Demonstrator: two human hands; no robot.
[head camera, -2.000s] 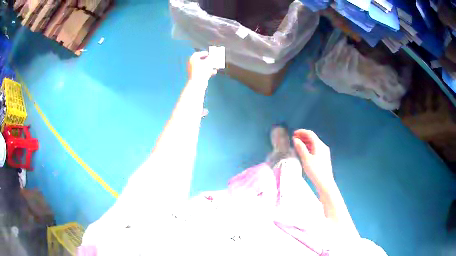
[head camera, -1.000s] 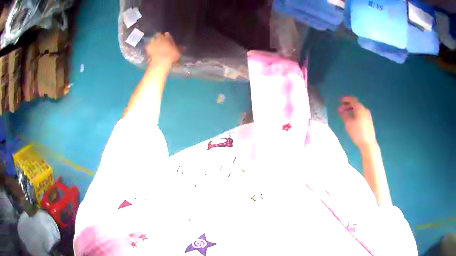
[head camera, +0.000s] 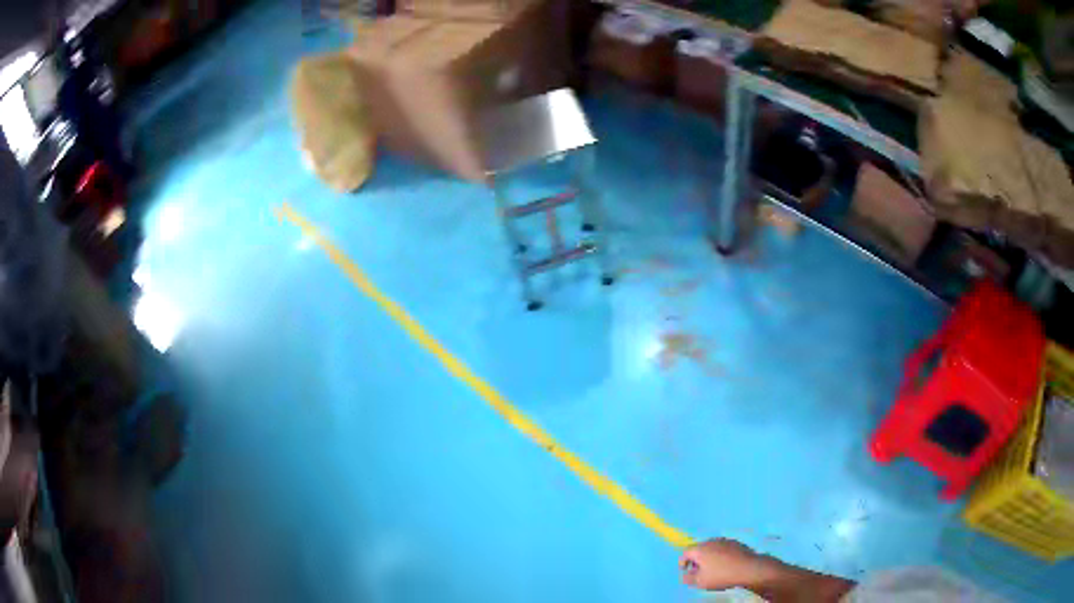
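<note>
My left hand shows small and somewhat blurred at the bottom edge, right of centre. I take it for the left because the view is turned left. Its fingers are curled in, and nothing shows in it. The forearm runs right to a pale sleeve cut off by the edge. My right hand is out of the picture. Nearest the hand are the blue floor, a yellow floor line and a red plastic stool with a dark opening in its side, to the upper right.
A metal-framed stool stands beside a large brown carton and a tan bundle. A table at the upper right carries flat brown cardboard. A yellow crate stands beside the red stool. Brown scraps lie on the floor.
The view has swung far to the left and up. The plastic-lined carton and blue stacks are gone from view. The red stool is now at the right. My right hand has left the picture.
</note>
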